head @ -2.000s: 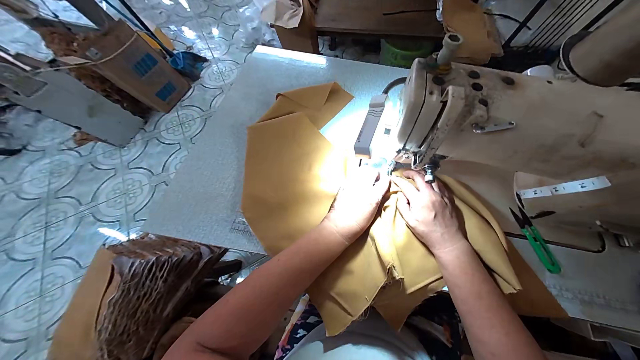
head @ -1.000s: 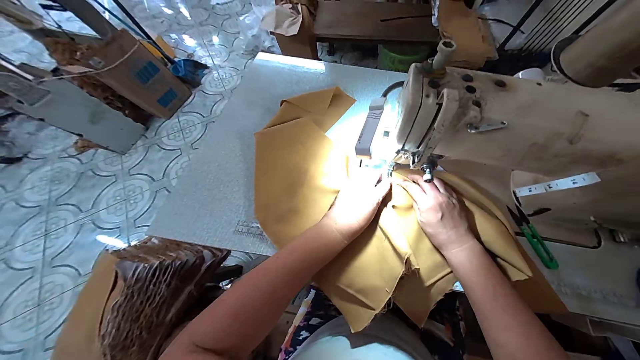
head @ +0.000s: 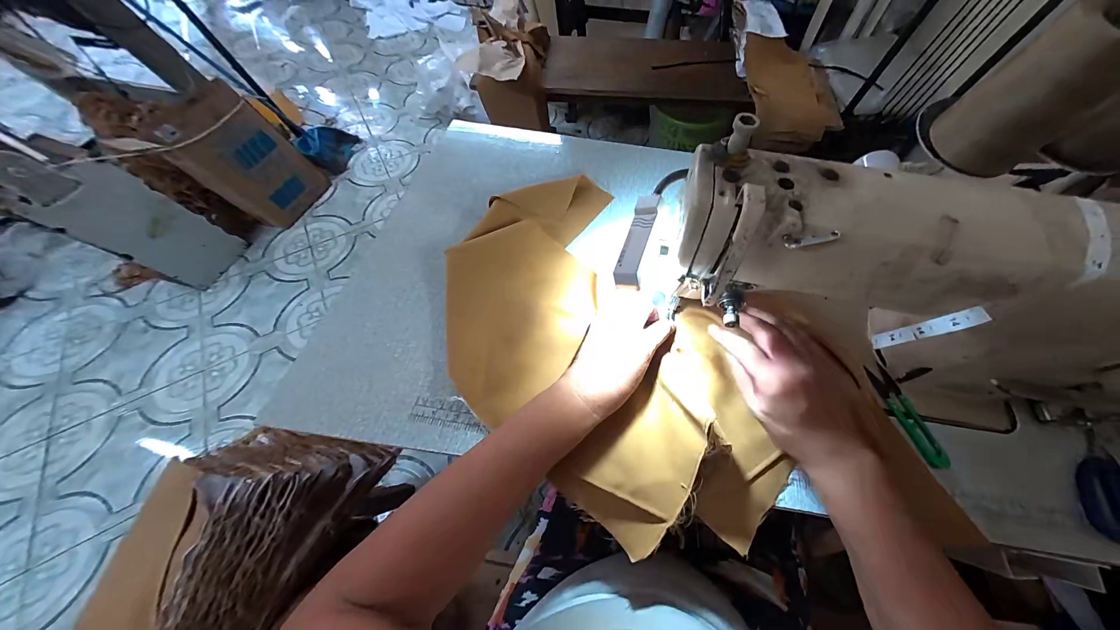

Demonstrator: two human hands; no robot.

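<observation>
Mustard-yellow fabric (head: 516, 306) lies across the table under the head of an industrial sewing machine (head: 840, 227), its frayed edges hanging over the table's front. My left hand (head: 617, 350) is on the fabric just left of the presser foot (head: 674, 306), thumb and fingers pinching a fold close to the foot. Right of the foot, my right hand (head: 779, 376) is raised a little over the fabric, its fingers bent near the machine's round metal knob (head: 731, 306); whether it grips any cloth cannot be told. A bright lamp washes out part of the left hand.
Green-handled thread snips (head: 914, 429) lie right of my right hand. A grey lamp (head: 636, 241) stands beside the machine head. A stack of brown pieces (head: 271, 525) is at the lower left, near the table edge (head: 350, 437). A cardboard box (head: 236, 157) stands on the tiled floor.
My right hand has moved off the cloth beside the foot, to the right and towards the knob. My left hand stays by the foot, on the fabric.
</observation>
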